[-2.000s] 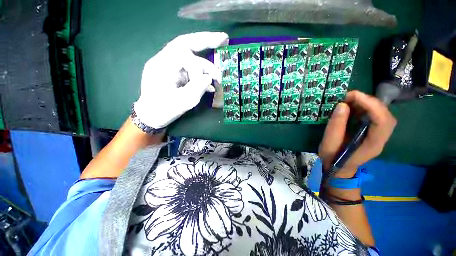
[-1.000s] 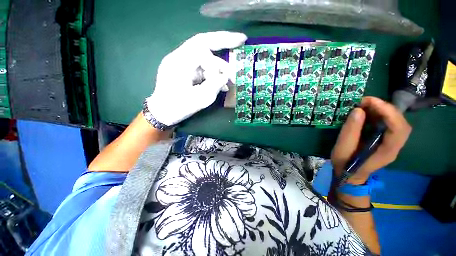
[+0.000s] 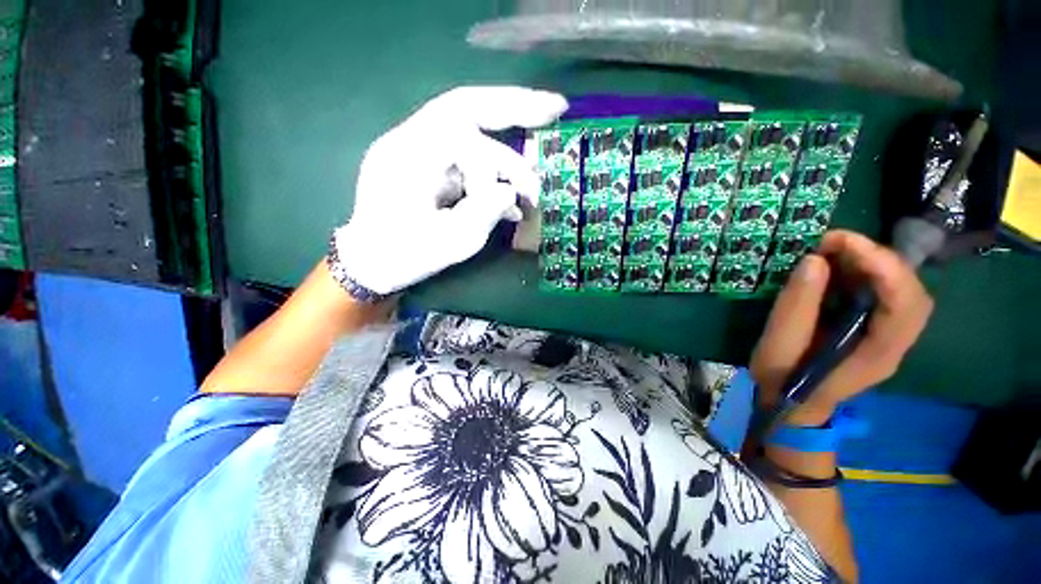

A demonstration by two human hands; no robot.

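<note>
A green PCB panel point(image 3: 696, 205) with several strips of small boards lies over a purple pad point(image 3: 639, 106) on the green mat. My left hand point(image 3: 445, 188), in a white glove, is at the panel's left edge, thumb and fingers curled around a dark round gap or object; whether it grips the panel or solder wire is not clear. My bare right hand point(image 3: 850, 319) holds a soldering iron point(image 3: 831, 345) by its dark handle, at the panel's lower right corner. The iron's grey collar points up and right, towards the tip cleaner tray point(image 3: 950, 171).
A fume extractor hood point(image 3: 719, 46) hangs above the panel's far side. A yellow sponge point(image 3: 1022, 196) is at the far right. Dark trays point(image 3: 97, 137) with green panels stand on the left. The bench edge runs just in front of my apron.
Over the two seconds the panel, hands and bench have shifted right together in the view. The hood shows more. Both hands keep about the same pose at the panel.
</note>
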